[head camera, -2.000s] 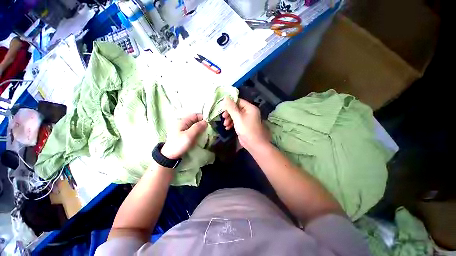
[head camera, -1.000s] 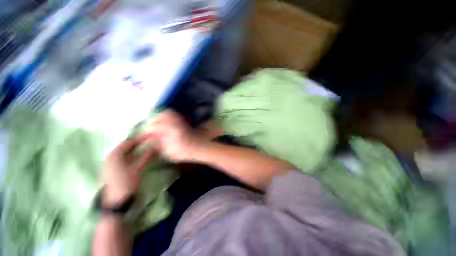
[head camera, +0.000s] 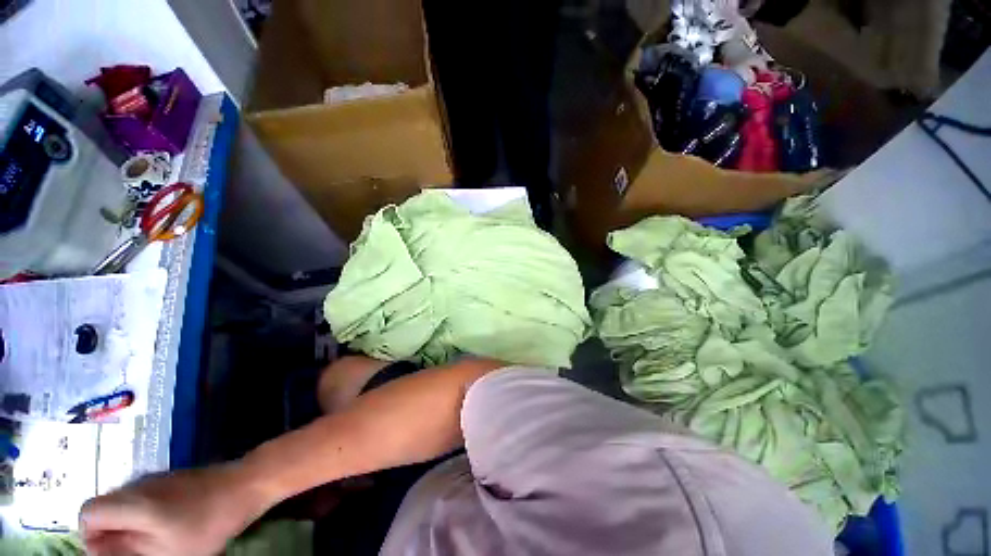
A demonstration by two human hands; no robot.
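My right hand point(head camera: 163, 519) is at the lower left over the table's near end, slightly blurred, with its fingers curled; whether it holds cloth is hidden. Light green cloth point(head camera: 272, 539) shows below my wrist, cut off by the bottom edge. My left hand is out of the picture. Snips point(head camera: 103, 406) with a red and blue handle lie on the table beyond my right hand. A smooth green garment pile point(head camera: 467, 285) lies on a white-topped support past my forearm. A looser, crumpled green pile point(head camera: 750, 358) lies to its right.
Orange-handled scissors point(head camera: 172, 213), a purple box point(head camera: 163, 114) and a black ring-like object point(head camera: 86, 339) lie on the blue-edged table. A machine housing point(head camera: 54, 179) stands at far left. Behind are a cardboard box point(head camera: 359, 152) and another box point(head camera: 630, 179) of mixed cloth.
The view has turned right. The two hands were together on the green garment; now only my right hand shows, at lower left, and the two green piles are central.
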